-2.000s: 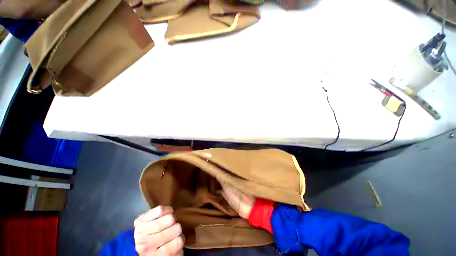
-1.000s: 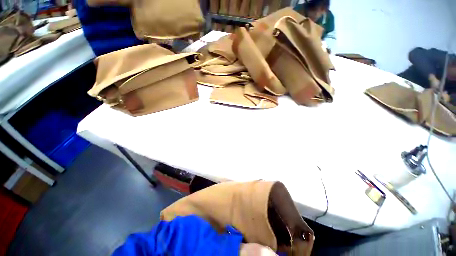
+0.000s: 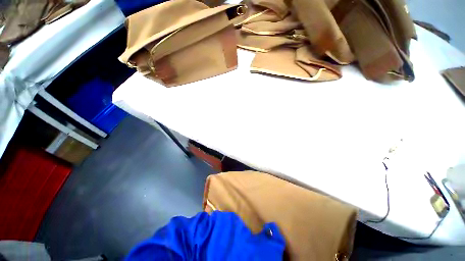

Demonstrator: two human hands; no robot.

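Observation:
A tan-brown bag body [image 3: 301, 214] lies at the lower middle, against the table's front edge. Its outer panel faces up, and a small gold ring shows at its lower right corner. A blue sleeve crosses the bag's lower left part. Neither of my hands is visible; both are hidden or below the picture's edge, so their hold on the bag does not show.
The white table [image 3: 316, 127] bears a brown bag [image 3: 199, 56] at its left end and a bag pile [image 3: 326, 30] farther back. Snips [image 3: 433, 183] and a yellow block [image 3: 438, 205] lie at right. A red crate [image 3: 33, 188] stands at lower left.
The camera view has swung left and down. The bag's open mouth has turned out of sight and its outer panel now faces up. The hand seen at the bottom edge is out of view.

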